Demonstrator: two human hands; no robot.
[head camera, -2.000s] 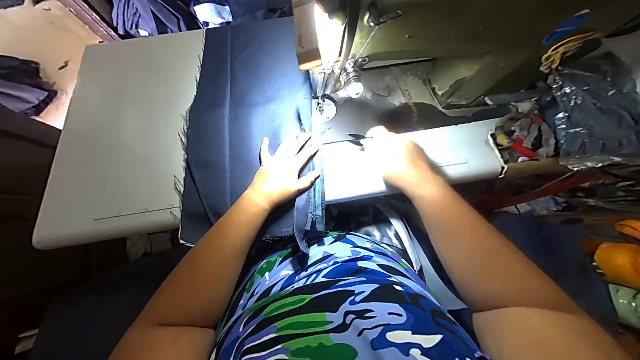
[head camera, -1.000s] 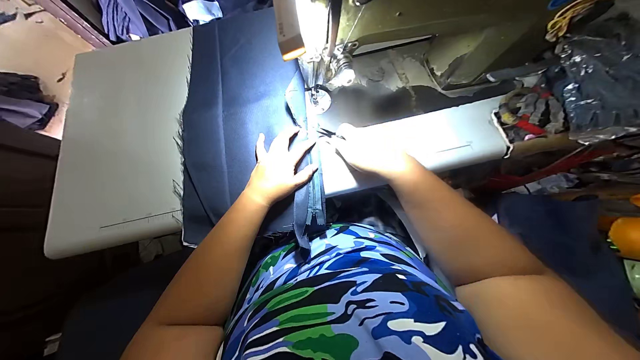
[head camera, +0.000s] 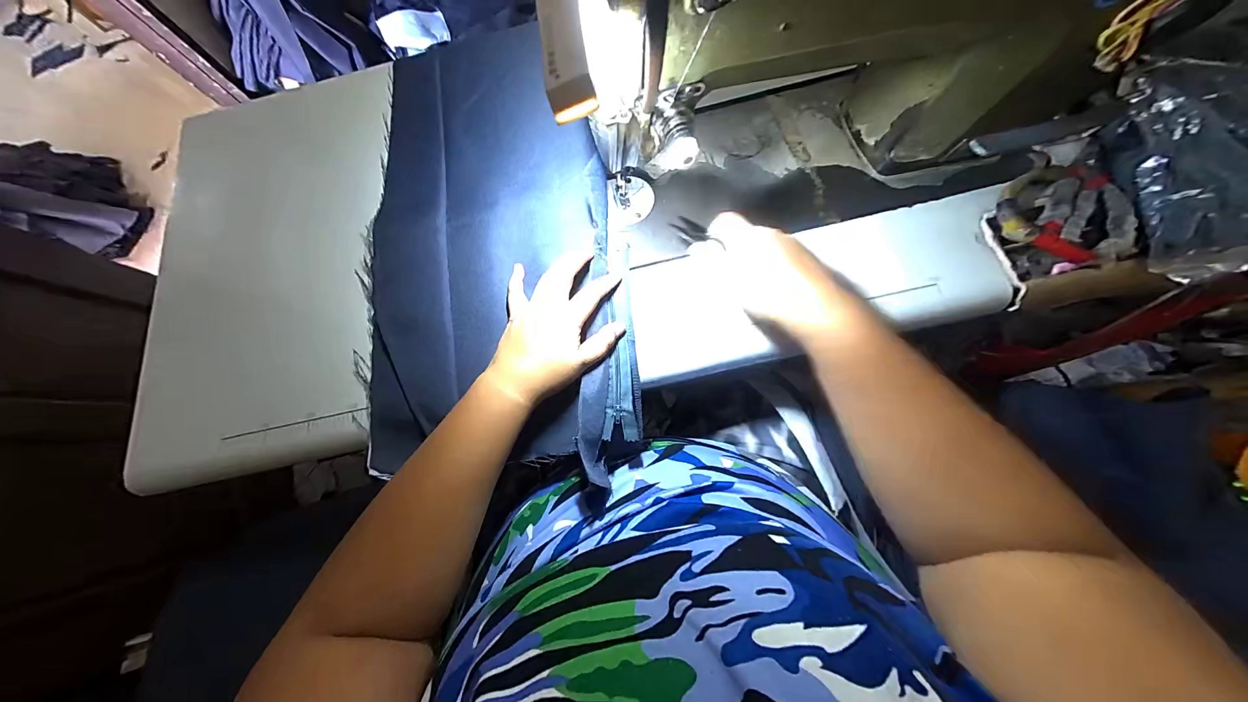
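Navy fabric (head camera: 468, 195) with a frayed left edge lies on the sewing machine table. A zipper (head camera: 620, 380) runs along its right side, with a narrow fabric strip (head camera: 593, 419) beside it hanging over the front edge. My left hand (head camera: 551, 327) rests flat on the fabric, fingers spread, fingertips at the zipper. The presser foot (head camera: 624, 187) stands at the zipper's far end under a bright lamp. My right hand (head camera: 770, 268), blurred and overexposed, is right of the fabric, closed around a small dark pointed tool (head camera: 690, 232), which looks like thread snips.
The machine's green body (head camera: 936, 68) spans the back right. A bin of fabric scraps (head camera: 1068, 210) and a clear plastic bag (head camera: 1194, 156) are at the right. Folded dark garments (head camera: 283, 39) lie beyond the pale table (head camera: 263, 273), and more dark cloth (head camera: 68, 200) is at far left.
My right hand moved left to the zipper's edge one second ago and is now back to the right, away from it. My left hand has stayed on the fabric.
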